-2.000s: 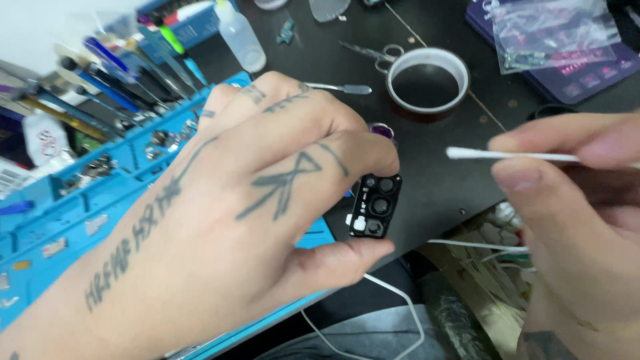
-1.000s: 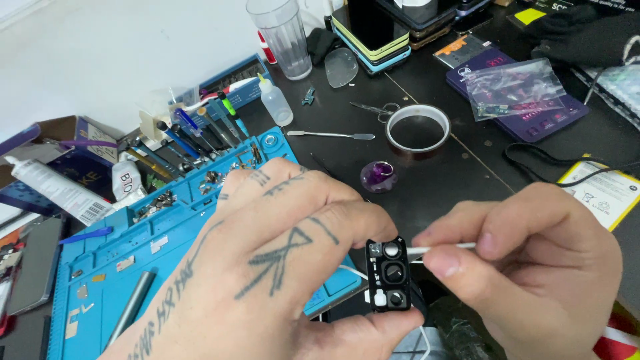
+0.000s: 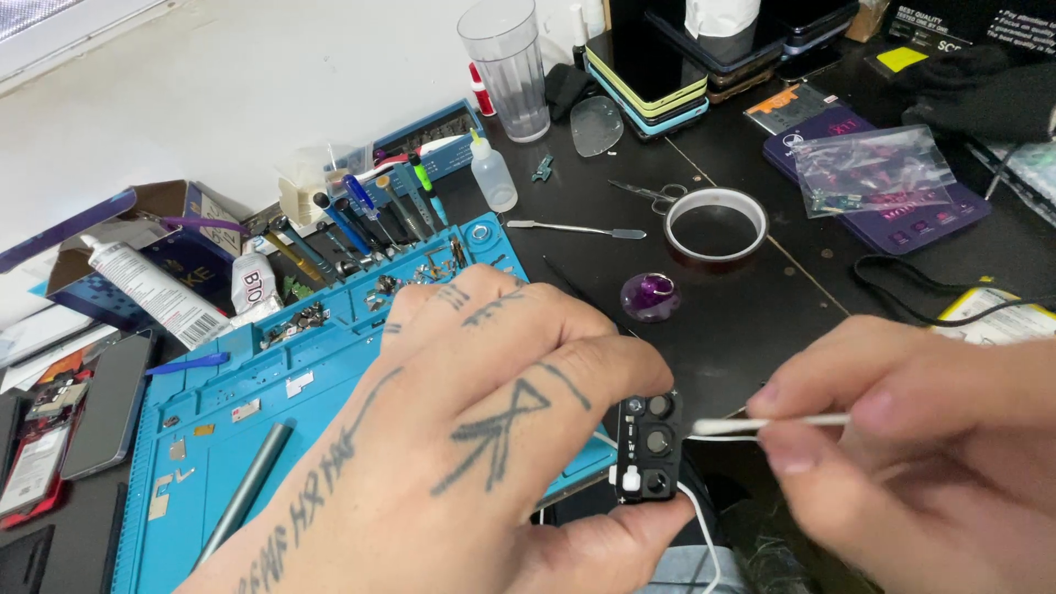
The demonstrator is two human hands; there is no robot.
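Note:
A small black phone camera module (image 3: 649,450) with three round lenses is pinched at its ends between the thumb and index finger of my left hand (image 3: 495,429). My right hand (image 3: 899,437) holds a white cotton swab (image 3: 767,423) by its shaft. The swab's tip points left, close beside the module's right edge; a slight gap shows between them. A white cable (image 3: 705,536) passes behind and below the module.
A blue silicone repair mat (image 3: 338,396) with small parts lies under my left forearm. Beyond my hands are a purple-filled dish (image 3: 650,297), a tape roll (image 3: 716,224), scissors (image 3: 660,194), a metal spatula (image 3: 577,229), a dropper bottle (image 3: 493,175) and stacked phones (image 3: 648,74).
The swab was at the module's upper right edge one second ago; now it is a little away from it. My left hand keeps its hold. The view has shifted to show more of the bench.

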